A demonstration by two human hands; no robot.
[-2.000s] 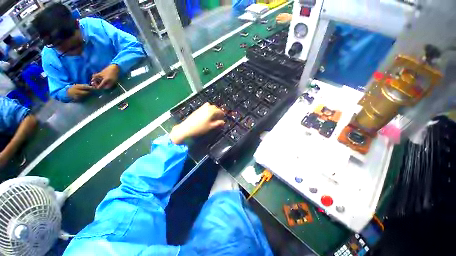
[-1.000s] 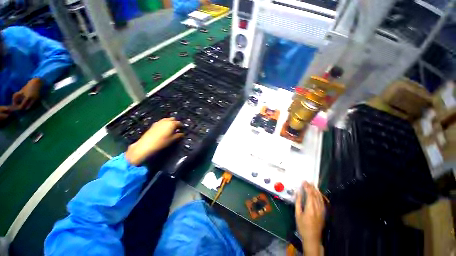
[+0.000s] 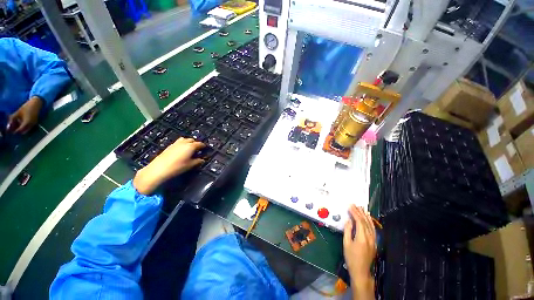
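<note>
My left hand (image 3: 170, 164) rests over the near part of a black blister tray (image 3: 234, 126) with parts in its pockets; its fingertips are at a pocket, and I cannot tell whether they grip a part. My right hand (image 3: 360, 240) is at the front right corner of the press's white base (image 3: 287, 176), fingers extended, beside the red emergency stop (image 3: 322, 213). The brass press head (image 3: 353, 122) is over an orange-brown fixture (image 3: 336, 147). Several dark parts (image 3: 304, 135) lie on the base left of it.
A spare orange-brown fixture (image 3: 300, 235), an orange-handled tool (image 3: 260, 205) and white tissue (image 3: 245, 209) lie before the base. A tall black tray stack (image 3: 442, 170) and cartons (image 3: 465, 102) are at right. The green conveyor (image 3: 132, 94) carries spaced parts; another person's hand (image 3: 26, 116) is at far left.
The view has turned right. My right hand has come into view and moved to the base's front right corner. The press head appears lower over its fixture. My left hand stays over the tray.
</note>
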